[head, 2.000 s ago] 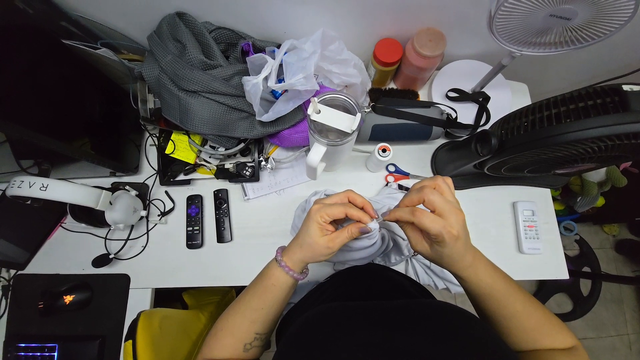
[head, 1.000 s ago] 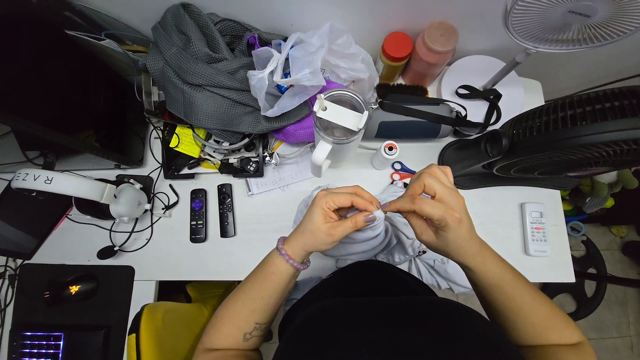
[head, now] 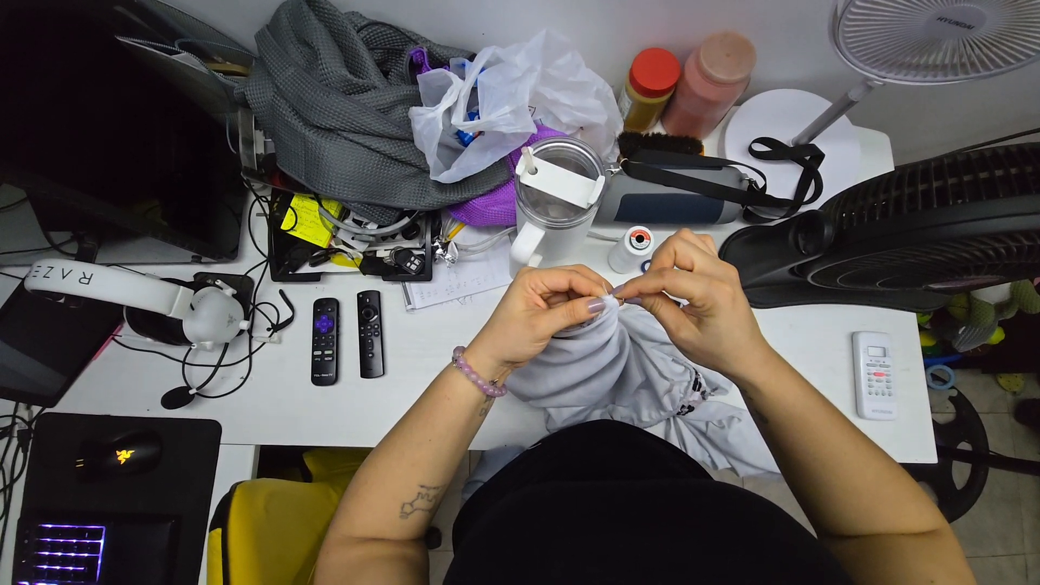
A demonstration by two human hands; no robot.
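Light grey fabric [head: 601, 366] lies bunched over the front edge of the white desk, close to my body. My left hand [head: 544, 313] pinches a gathered fold of it between thumb and fingers. Against that same fold, my right hand [head: 691, 296] has its thumb and fingertips closed on something thin and small, possibly a needle; it is too small to tell. The fingertips of both hands nearly meet. A spool of white thread [head: 631, 249] stands just behind my hands. Part of a blue-handled item beside the spool is hidden by my right hand.
Behind my hands stands a lidded tumbler [head: 556, 203], with a speaker [head: 674, 195] beside it. A black fan [head: 918, 227] and a white remote [head: 876, 375] are at the right. Two black remotes [head: 325, 341] and a headset [head: 154, 301] lie left. A yellow chair [head: 276, 528] is below the desk edge.
Both hands stay at the gathered fold. The right hand's fingers have shifted slightly, and the scissors seen earlier behind it are now mostly hidden.
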